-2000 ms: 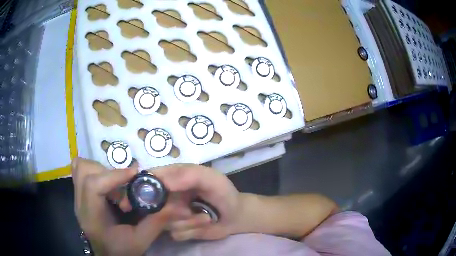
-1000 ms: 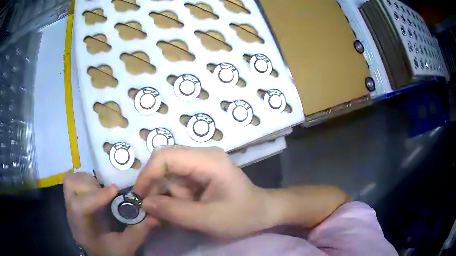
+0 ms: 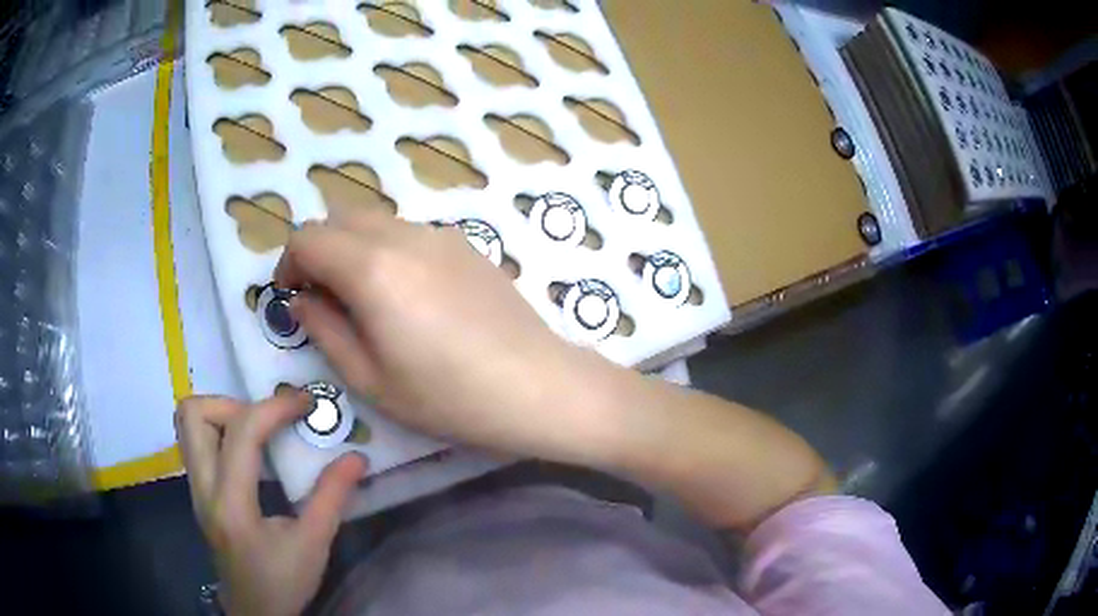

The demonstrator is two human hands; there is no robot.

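Observation:
The white foam tray (image 3: 397,129) has rows of round cut-outs. My right hand (image 3: 385,315) reaches over it, fingertips on a round part (image 3: 284,315) at the left-column cut-out, second row from the front. The part shows a dark centre and pale ring; whether it is fully seated is hidden. My left hand (image 3: 271,481) is at the tray's front left corner, thumb and fingers apart around a seated round part (image 3: 323,415) with a pale ring. More seated parts show to the right; my right hand and forearm hide some cut-outs and parts.
A tan cardboard sheet (image 3: 735,144) lies right of the foam, with a few dark round parts (image 3: 868,229) at its edge. Filled foam trays (image 3: 963,108) are stacked far right, near a blue stool (image 3: 993,295). Clear plastic trays (image 3: 42,289) lie at the left.
My right hand has moved up and left with the part, from near my left hand to the foam. My left hand has let go of the part and opened. The foam looks slightly shifted in view.

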